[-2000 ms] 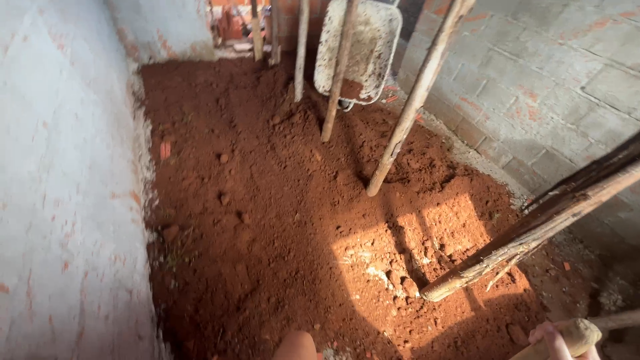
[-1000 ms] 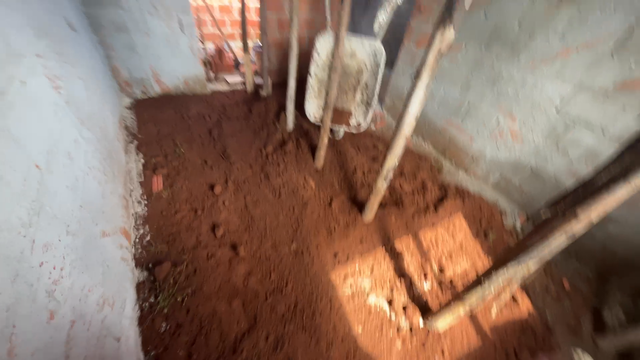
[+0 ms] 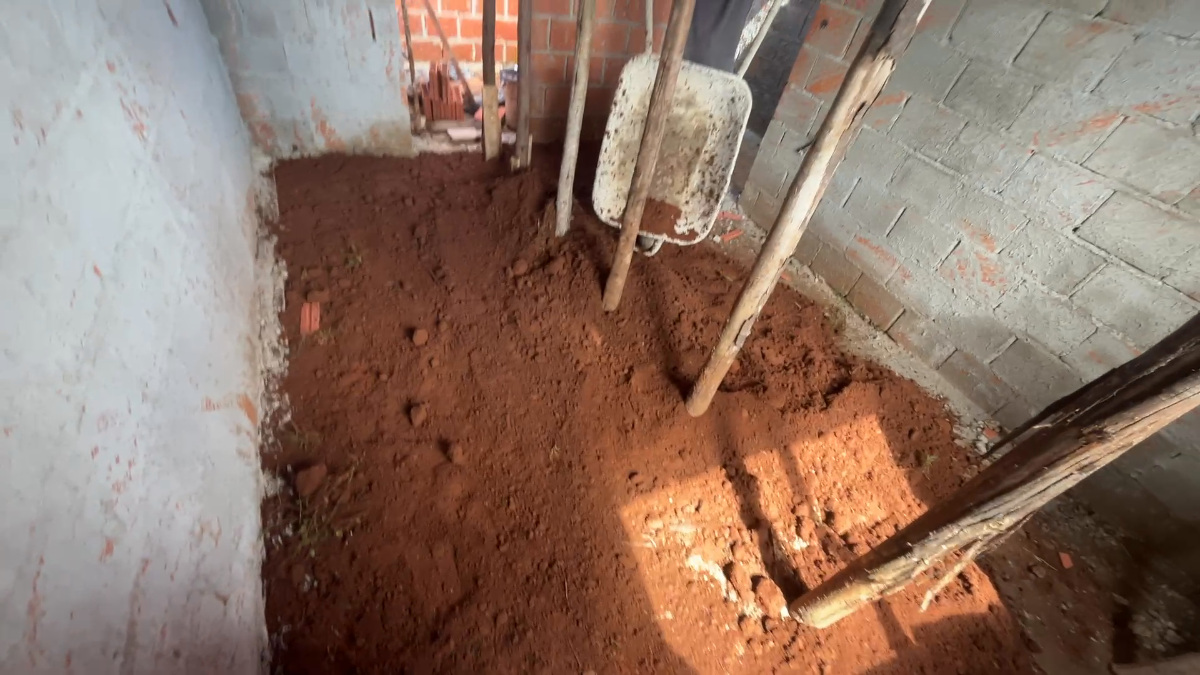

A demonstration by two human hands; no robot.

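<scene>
Neither my left hand nor my right hand shows in the head view now. Reddish-brown soil (image 3: 506,450) covers the floor between the walls. A wheelbarrow (image 3: 712,141) with a pale, dirt-spattered tray stands tipped toward me at the back, with some soil at the tray's lower lip. Its handles rise behind it, and beside them is dark cloth, perhaps a person's clothing. A patch of sunlight lies on the soil at the lower right.
Wooden poles stand in the soil, among them a slim one (image 3: 574,122), one before the wheelbarrow (image 3: 647,169), a thicker one (image 3: 797,206) and a rough trunk (image 3: 1012,497) at right. A plastered wall (image 3: 122,337) bounds the left, a block wall (image 3: 1078,187) the right. A brick fragment (image 3: 310,317) lies left.
Two seconds ago parts of both hands showed at the bottom edge, the right one at a wooden handle; now neither is in view. The wheelbarrow stands as before.
</scene>
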